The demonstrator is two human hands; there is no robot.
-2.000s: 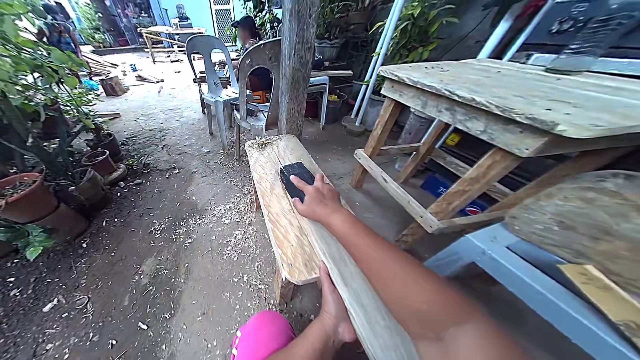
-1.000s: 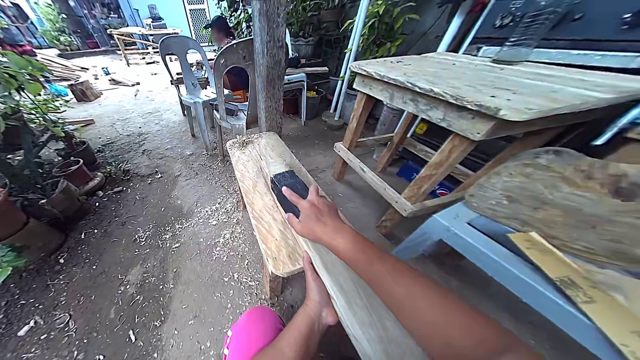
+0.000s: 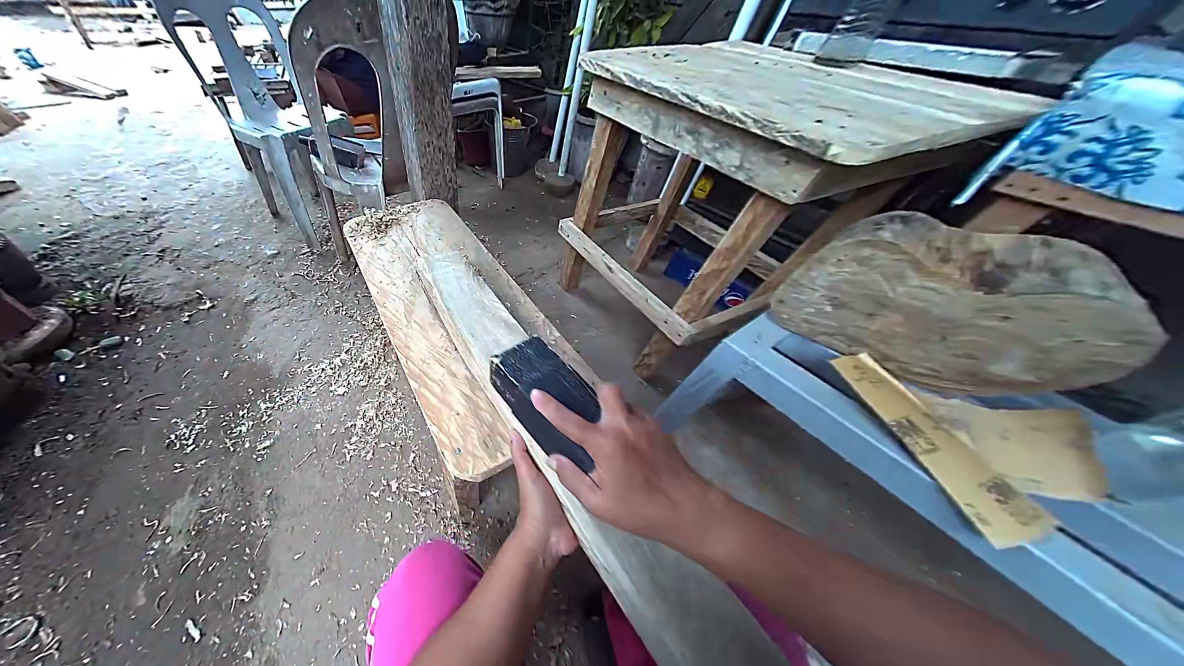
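A long pale wooden board (image 3: 467, 301) lies lengthwise over a low wooden bench (image 3: 407, 324) and runs back toward my lap. On the board's top face rests a black block (image 3: 546, 393), probably a sanding block. My right hand (image 3: 624, 462) presses on the block, with its fingers spread over the near part and side. Under the board's left edge, just off the bench's near end, my left hand (image 3: 541, 509) grips the board, thumb up along the side. The underside of the block and some left fingers are hidden.
Wood shavings (image 3: 370, 407) litter the ground left of the bench. A wooden post (image 3: 418, 102) and plastic chairs (image 3: 268, 120) stand beyond it. At right are a wooden table (image 3: 814, 102) and a grey plastic stool (image 3: 888, 444) bearing a wooden slab (image 3: 971, 305) and sandpaper (image 3: 943, 453). A person sits behind the chairs.
The black block and my right hand have moved along the board toward me. My left hand still holds the board. The view has tilted down.
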